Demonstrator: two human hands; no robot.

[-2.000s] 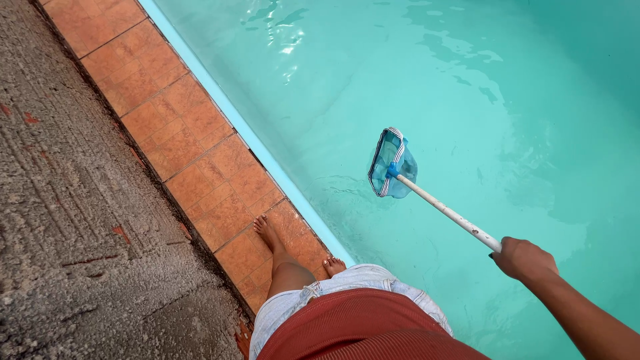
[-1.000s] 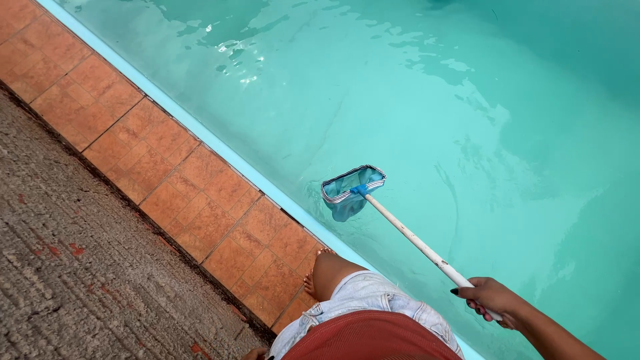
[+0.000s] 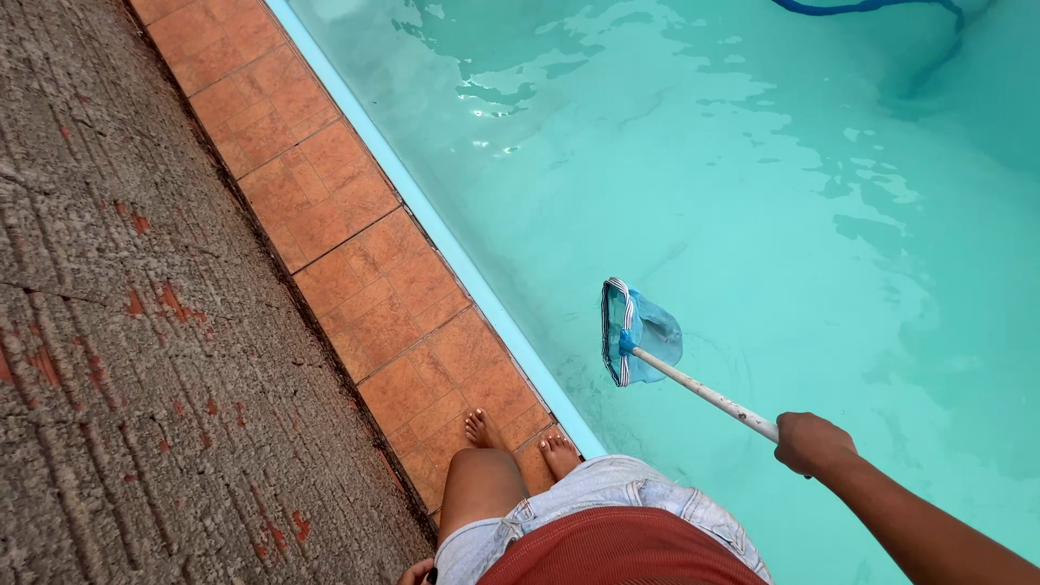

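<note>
My right hand (image 3: 812, 444), at the lower right, is closed around the white pole (image 3: 715, 398) of a pool skimmer net. From it the pole slants up and left to a blue mesh bag net (image 3: 654, 333) with a striped rim, which is at the water's surface. Only some fingers of my left hand (image 3: 417, 572) show at the bottom edge, beside my denim shorts; whether they hold anything is hidden.
Pool water (image 3: 691, 203) lies to the right, with a dark blue hose (image 3: 865, 6) at the top right. My bare feet stand on orange coping tiles (image 3: 390, 313) beside the light blue pool edge (image 3: 455, 252). Rough concrete (image 3: 122, 325) lies to the left.
The net has turned, its rim now nearly upright in view rather than lying across. Some left-hand fingers and the blue hose have come into view as the view shifted.
</note>
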